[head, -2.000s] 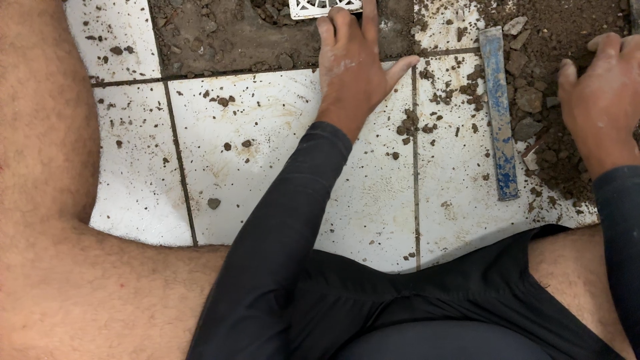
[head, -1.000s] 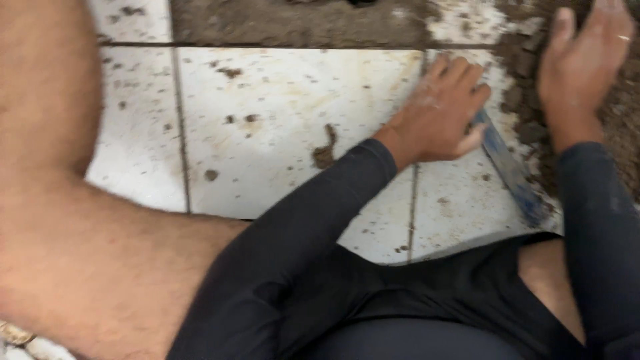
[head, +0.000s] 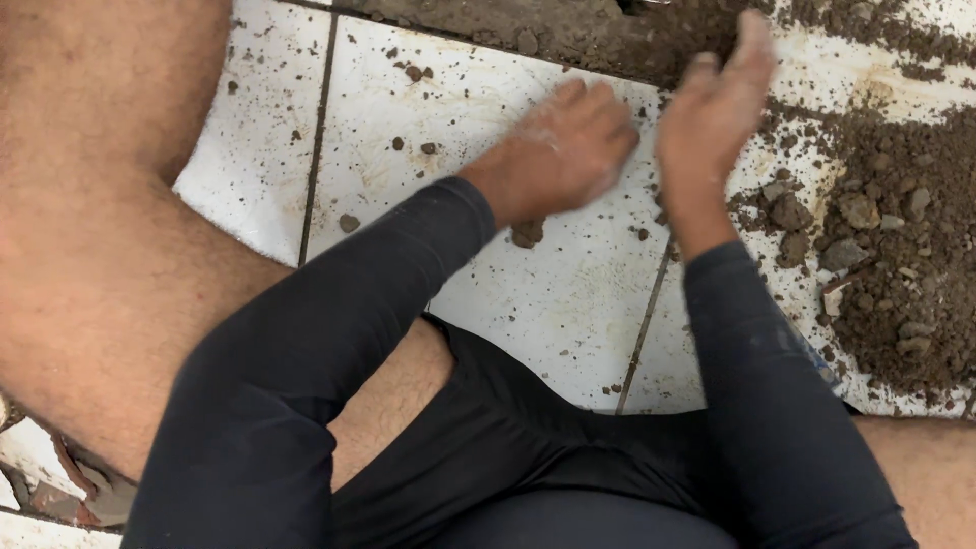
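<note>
My left hand [head: 568, 149] is over the large white floor tile [head: 473, 99], blurred, with its fingers curled; whether anything is inside them cannot be told. Just to its right, my right hand [head: 709, 126] is raised near the tile's upper right corner, thumb apart from the fingers and nothing seen in it. The two hands do not touch. A small part of the blue, worn flat bar [head: 827, 370] shows beside my right forearm, which hides most of it. Below my left wrist a clod of soil [head: 527, 233] lies on the tile.
A heap of soil and stones [head: 907, 252] covers the tiles at the right. Along the top runs a strip of bare, damp soil [head: 549, 30] with a dark hole [head: 630, 6] at the frame's edge. Broken tile pieces [head: 42, 457] lie at lower left, beyond my leg.
My left hand has come away from the blue bar, where it was one second ago. My right hand has moved left, off the soil heap, towards my left hand. The view has also shifted.
</note>
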